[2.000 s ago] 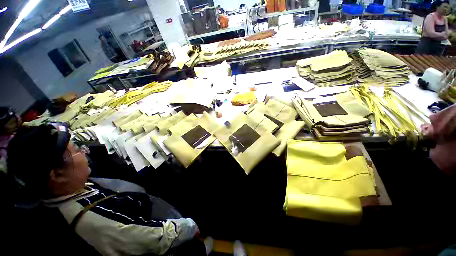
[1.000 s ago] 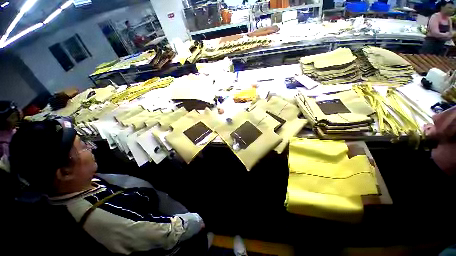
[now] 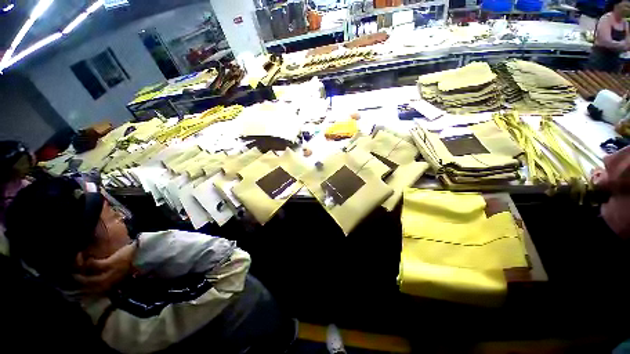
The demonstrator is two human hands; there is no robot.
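Note:
Neither of my hands is in view. A folded bright yellow stack (image 3: 452, 249) with a dark line across lies on a brown board (image 3: 528, 238) at the bench's front edge. Two tan panels with dark brown squares (image 3: 276, 185) (image 3: 345, 187) lie with their corners over the bench edge. A pile of tan panels (image 3: 476, 153) with a dark brown square on top lies to their right. More tan pieces and white sheets (image 3: 200, 197) overlap in a row at the left.
A seated person (image 3: 159, 276) is at the lower left. Yellow strips (image 3: 549, 148) lie at the right, with layered tan stacks (image 3: 463, 86) behind. Part of a person in pink (image 3: 615, 193) is at the right edge; another person stands far right. A yellow floor line (image 3: 373, 339) shows below.
The seated person has raised an arm, and a hand is now at the neck or jaw. The view has shifted slightly; the pieces on the bench keep their arrangement.

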